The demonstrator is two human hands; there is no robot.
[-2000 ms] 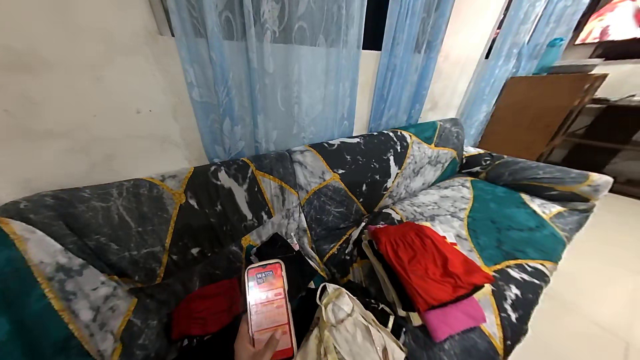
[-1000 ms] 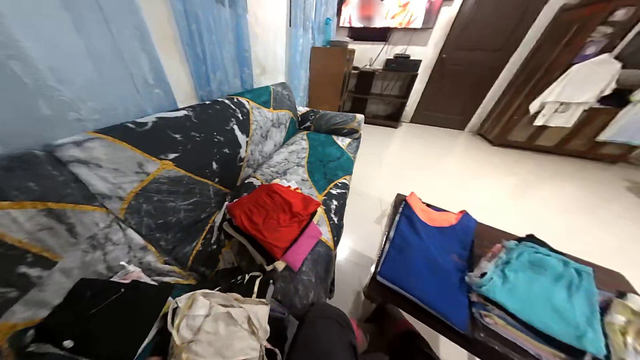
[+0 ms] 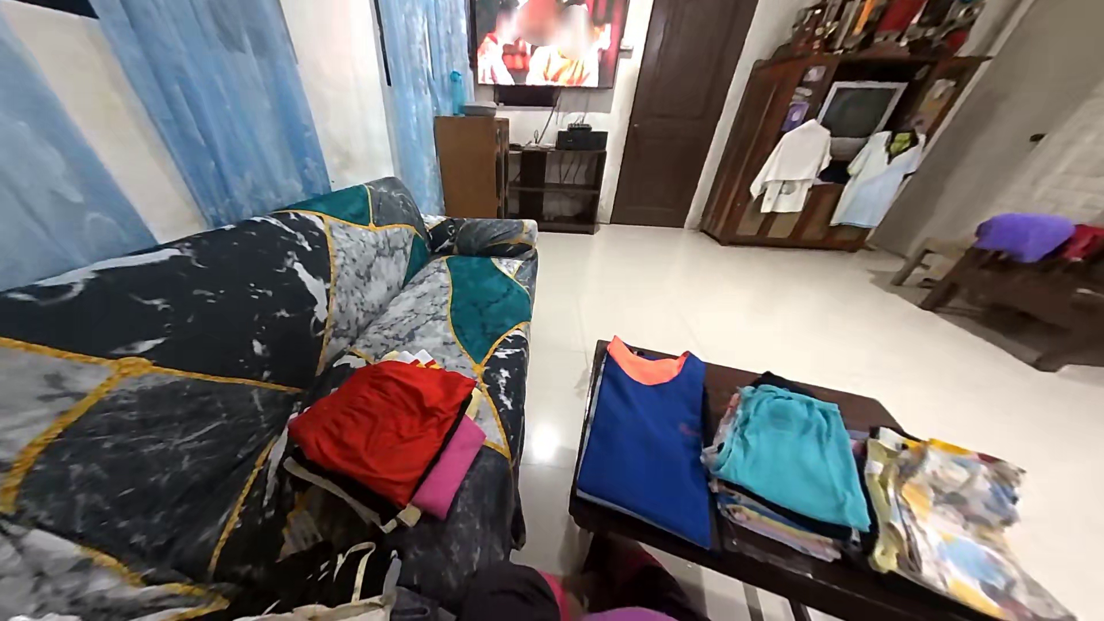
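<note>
Neither of my hands shows clearly in the head view. A folded red garment lies on top of a pile on the sofa, with a pink cloth under its right side. Part of a cream cloth item with straps shows at the bottom edge. On the dark low table are a folded blue shirt with an orange neckline, a stack topped by a turquoise garment, and a multicoloured patterned garment at the right end.
The marble-patterned sofa runs along the left, below blue curtains. A wooden cabinet and a lit television are at the back. Shirts hang on a wooden wall unit. Right of it, a purple cloth lies on furniture.
The view has swung right, from the sofa to the low table and room. A hand holding a phone, seen in the oldest frame, is out of view.
</note>
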